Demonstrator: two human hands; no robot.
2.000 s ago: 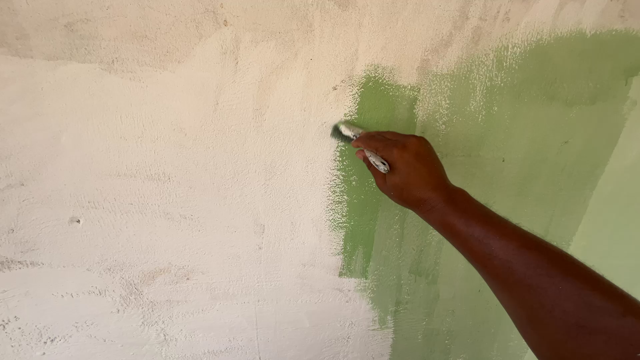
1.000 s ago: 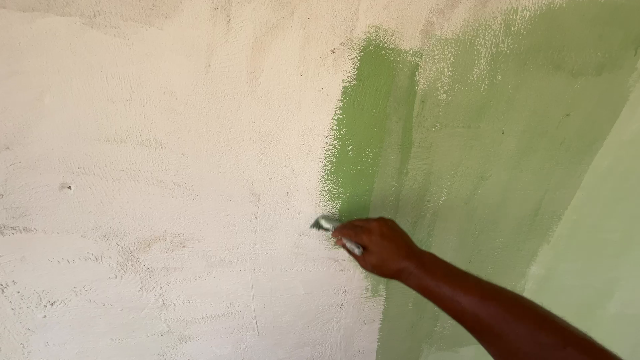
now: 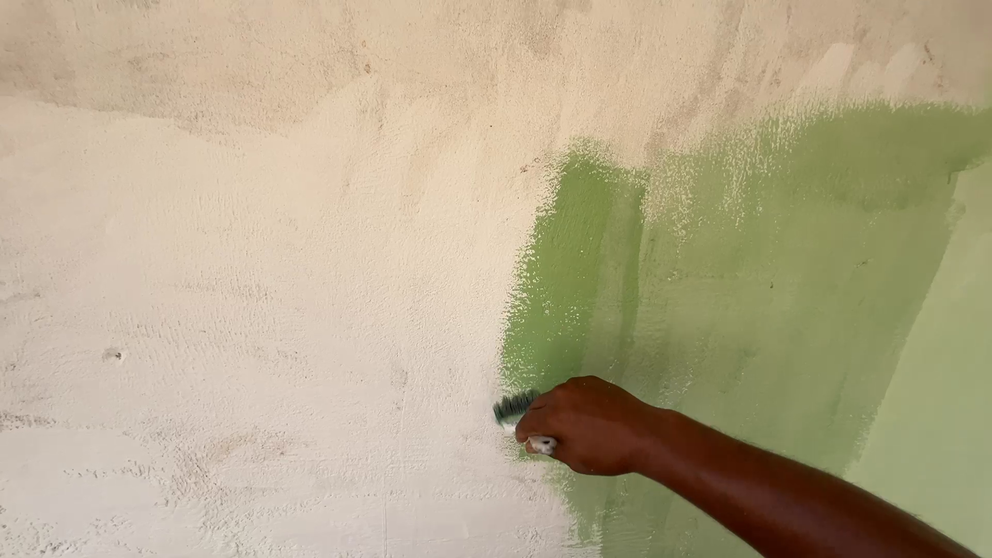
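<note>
My right hand (image 3: pixel 593 426) reaches in from the lower right and grips a paintbrush by its pale handle, the end of which pokes out below the fingers. Dark green bristles of the paintbrush (image 3: pixel 514 406) point to the upper left, at the left edge of the fresh green paint (image 3: pixel 566 287) on the wall. This strip of paint is a stronger green than the area beside it and has a ragged, speckled left edge. Most of the brush is hidden by the fingers. My left hand is out of view.
Off-white, rough plaster wall (image 3: pixel 294 310) spans the left and top, with a small pit (image 3: pixel 116 355) at the left. Duller green paint (image 3: pixel 775 310) covers the wall on the right, bordered by a lighter green area (image 3: pixel 938 372) at the far right.
My right hand has moved down the wall with the paintbrush, along the left edge of the green paint. The brush now points differently in the hand. The view has shifted a little.
</note>
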